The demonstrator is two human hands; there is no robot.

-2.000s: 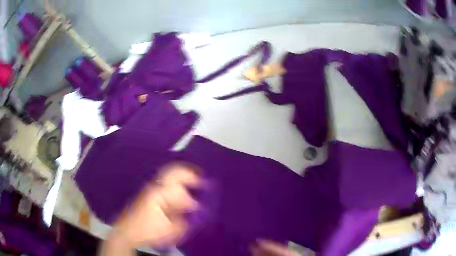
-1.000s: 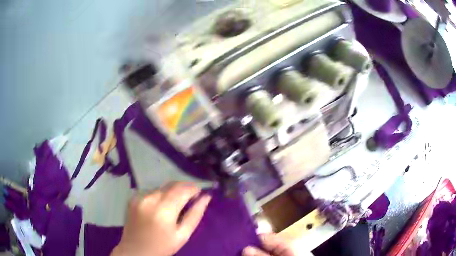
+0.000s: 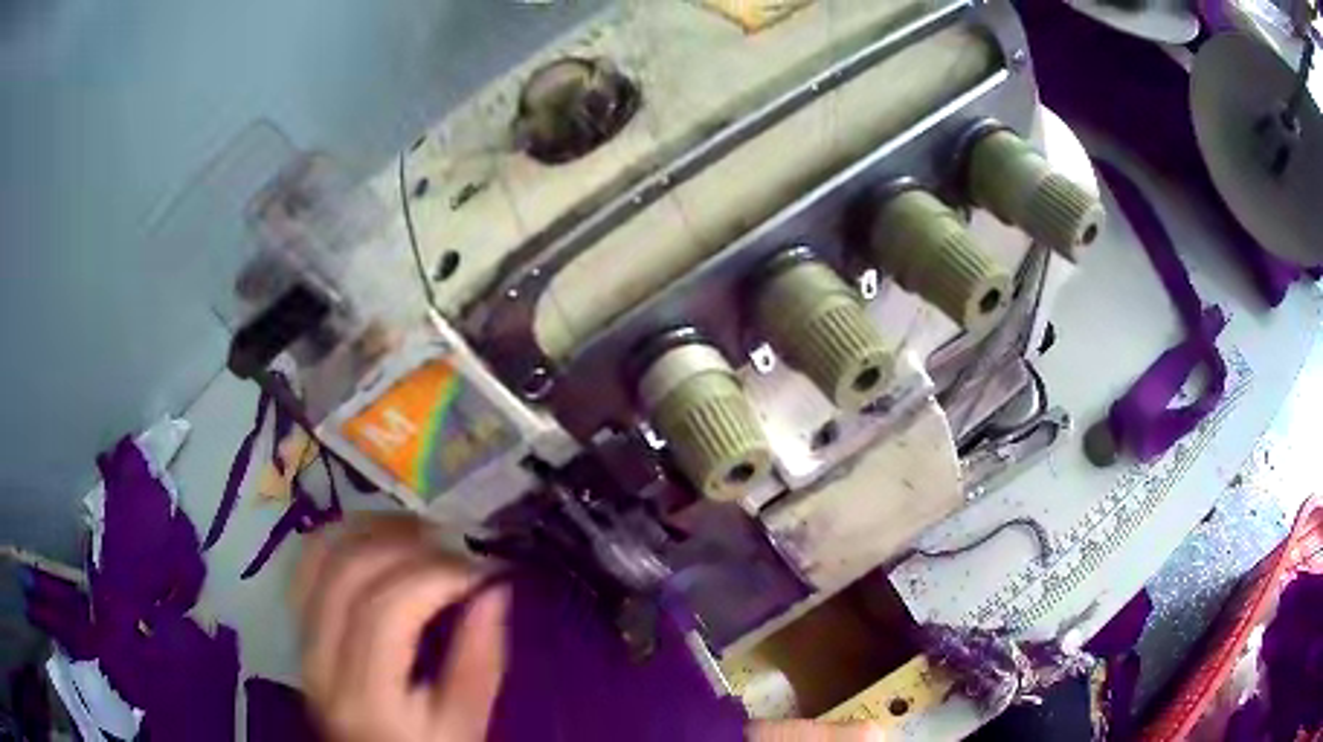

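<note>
A purple fabric panel [image 3: 588,674] lies at the needle area [image 3: 617,536] of the cream overlock machine [image 3: 697,174]. Its upper edge is under or against the dark presser foot parts; the exact contact is hidden. My left hand [image 3: 399,638] is blurred at the panel's left side, with fabric pinched between thumb and curled fingers. Only a small strip of my right hand [image 3: 813,731] shows at the bottom edge, by the panel's lower right; its fingers are cut off. The orange-rainbow label [image 3: 421,428] sits above the needle area.
Four tension knobs [image 3: 704,420] and the looper cover [image 3: 871,486] face me. A yellow wooden strip [image 3: 885,696] with a thread tuft [image 3: 1001,664] borders an open recess. Purple pieces [image 3: 145,580] lie far left. A ribbon [image 3: 1168,392], ruler [image 3: 1117,522] and red crate [image 3: 1233,652] are right.
Since one second ago, the view has come closer to the machine. My left hand appears further left, still at the fabric. My right hand has slipped mostly below the picture edge.
</note>
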